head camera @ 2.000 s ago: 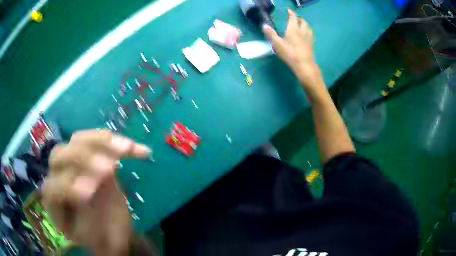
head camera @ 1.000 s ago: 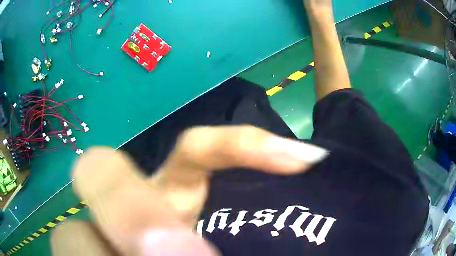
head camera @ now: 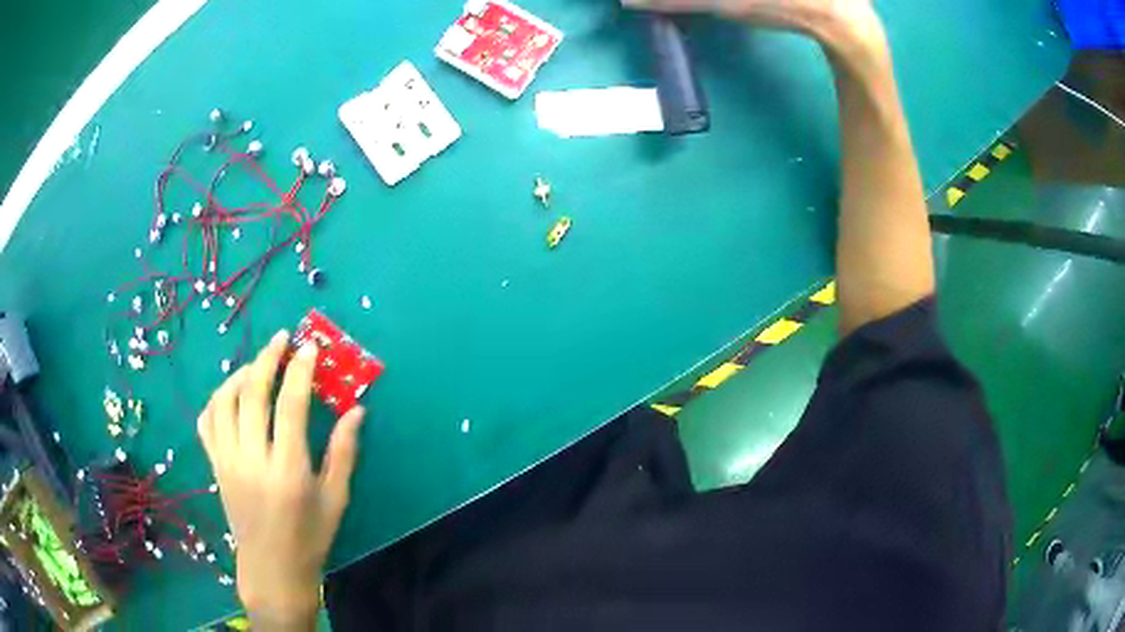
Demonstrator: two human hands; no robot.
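Note:
My left hand [head camera: 281,457] is at the lower left on the bench. Its fingertips lie on the upper left edge of a red circuit board [head camera: 336,364] and its thumb is at the lower edge. My right hand [head camera: 765,10] is at the top edge, partly cut off, over the top of a black handheld unit [head camera: 676,77]; its fingers and grip do not show clearly. The unit's round handle points down and overlaps the end of a blank white strip [head camera: 598,111]. A white plate [head camera: 400,124] and a red board in a white plate [head camera: 500,47] lie left of it.
Thin red wires with small round parts [head camera: 216,235] spread on the green bench [head camera: 592,333] at left. A dark bundle with red wires [head camera: 130,500] and a box of bright green pieces [head camera: 43,537] are at lower left. Small brass-coloured parts [head camera: 559,232] lie mid-bench.
My left hand has moved from close before the camera down onto the red board. The view has shifted, bringing the plates, white strip and black unit back in. My right arm still reaches to the top.

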